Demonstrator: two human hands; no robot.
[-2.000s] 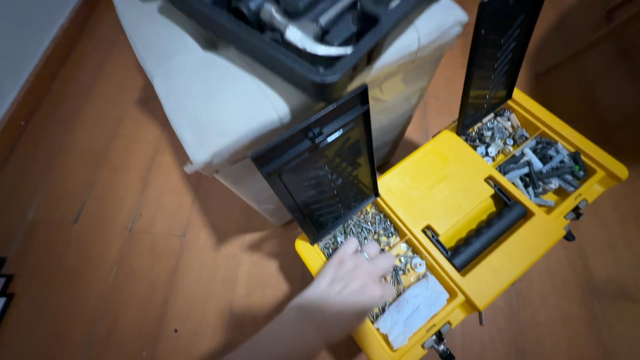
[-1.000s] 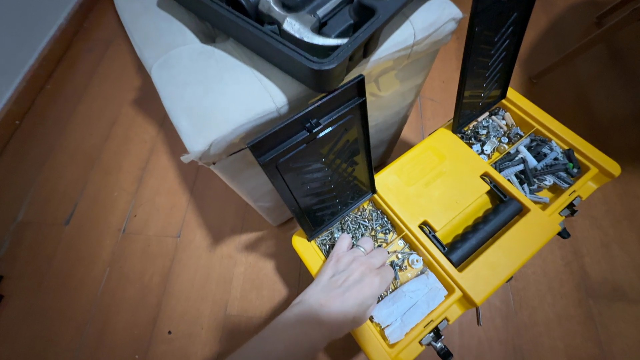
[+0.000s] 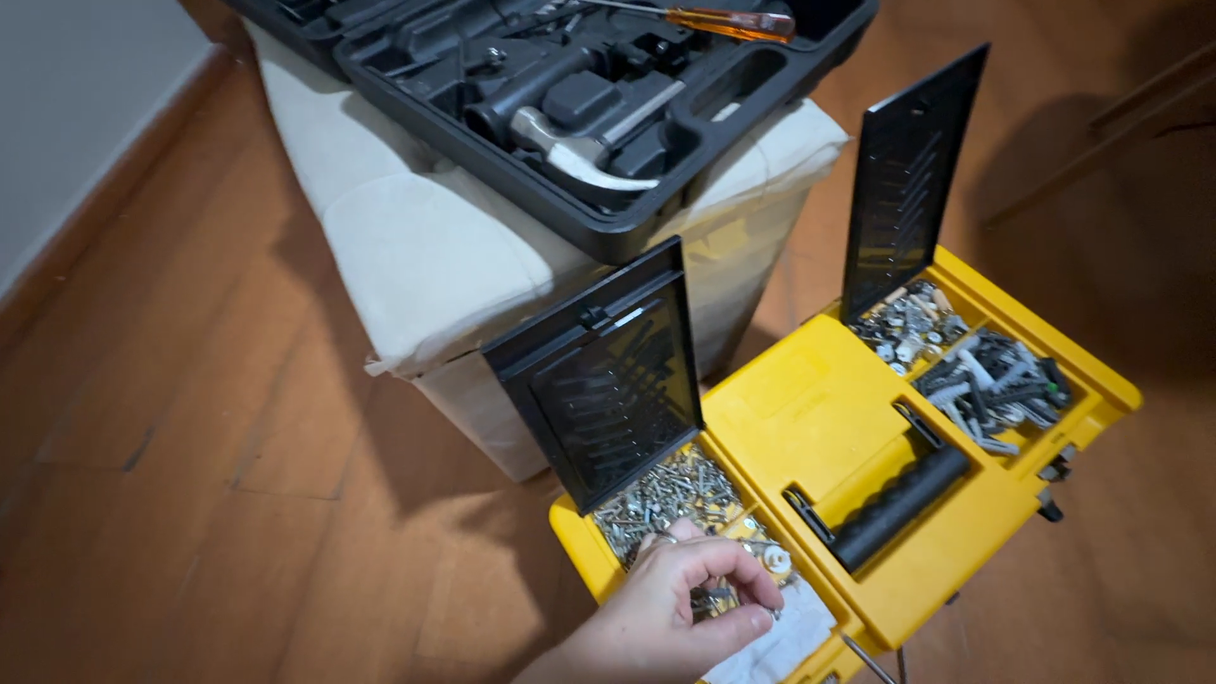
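Note:
My left hand [image 3: 698, 594], with a ring on one finger, is over the near end of a yellow plastic toolbox organizer [image 3: 807, 380]. Its thumb and index fingertip close on a small metal piece, mostly hidden, too small to name. Beneath the other fingers are a compartment of screws [image 3: 670, 494] and a second one with small fittings and a white washer-like piece [image 3: 776, 559]. White paper or cloth [image 3: 779, 636] lies partly under the thumb. The black lid [image 3: 617, 380] of this end stands raised. My right hand is not in view.
Wall plugs [image 3: 993, 389] and mixed fittings [image 3: 907, 328] fill the far compartments, beside another raised lid [image 3: 912, 180]. A covered white box [image 3: 427, 256] supports a black tool case [image 3: 608, 223] with a claw hammer [image 3: 579, 157] and an orange-handled screwdriver [image 3: 731, 21].
My left hand has moved from the screws toward the white paper, and its thumb and index finger now pinch a small metal piece. The view has shifted, showing more of the tool case.

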